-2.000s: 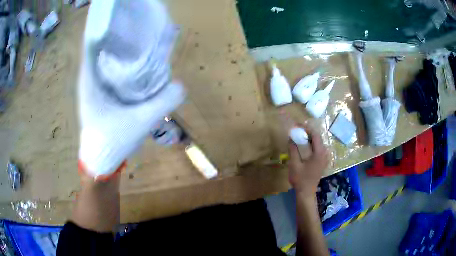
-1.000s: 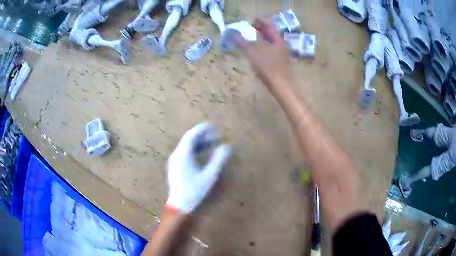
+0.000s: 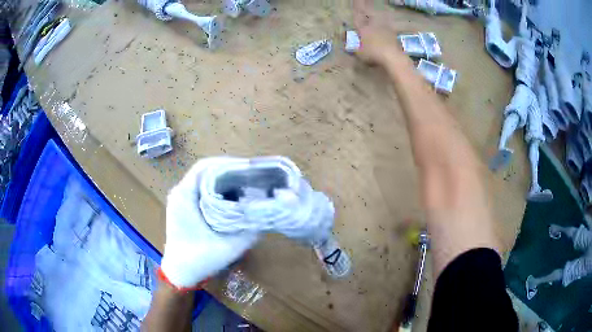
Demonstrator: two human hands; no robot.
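Observation:
My left hand (image 3: 198,240), in a white knit glove with an orange cuff, holds a grey-white figure lower body (image 3: 305,217) low in the centre. Its oval hollow waist faces the camera, and a sandalled foot shows below right. My bare right hand (image 3: 373,42) reaches to the top of the view, blurred, its fingers unclear. A small pale piece (image 3: 352,41) shows at its left edge; whether it is gripped cannot be told. Two waist connectors (image 3: 420,45) lie right of that hand. Another connector (image 3: 154,133) lies at left. A flat oval part (image 3: 313,52) lies near the top.
A mallet (image 3: 419,269) lies partly beside my right forearm on the brown cardboard table (image 3: 259,110). Figure legs (image 3: 519,110) lie at right and along the top edge. A blue crate (image 3: 26,253) with white liner stands at lower left. A green surface (image 3: 552,207) is at right.
My left hand, empty before, now holds a lower body. A pale-grey piece was at my right hand's fingers before. The view has shifted, and the left hand has moved left in it.

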